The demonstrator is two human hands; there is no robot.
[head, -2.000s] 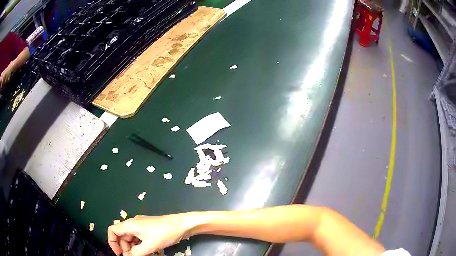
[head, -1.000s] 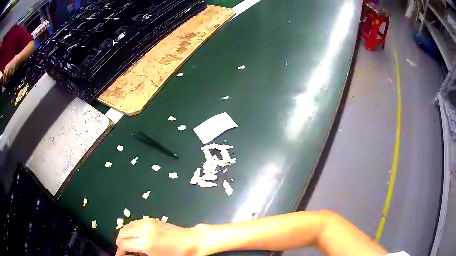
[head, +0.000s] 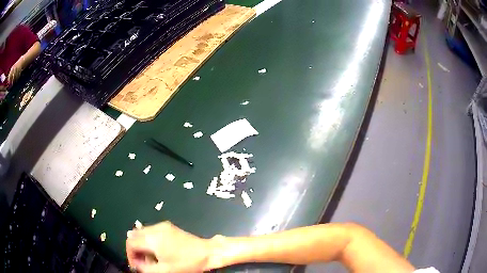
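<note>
My right hand [head: 168, 248] is at the bottom edge, left of centre, its arm reaching in from the lower right. Its fingers are curled and partly cut off by the edge; whether they hold anything is hidden. My left hand is not in view. The black blister tray [head: 40, 234] is at the lower left, beside my right hand. Dark tweezers [head: 170, 152] lie on the green bench. Small release paper pieces [head: 170, 177] are scattered around them. A heap of release paper strips [head: 232, 176] lies below a white backing sheet [head: 234, 134].
A tall pile of stacked blister trays [head: 123, 45] stands at the upper left, beside a worn wooden board [head: 179, 66]. A white board [head: 80, 144] lies between pile and tray. A person's arm [head: 26, 57] shows far left. A red stool [head: 405, 29] stands on the grey floor.
My right hand has shifted slightly right and turned at the bottom edge, fingers still curled. The whole view has drifted a little, so the bench things appear further right. The tweezers have stayed put.
</note>
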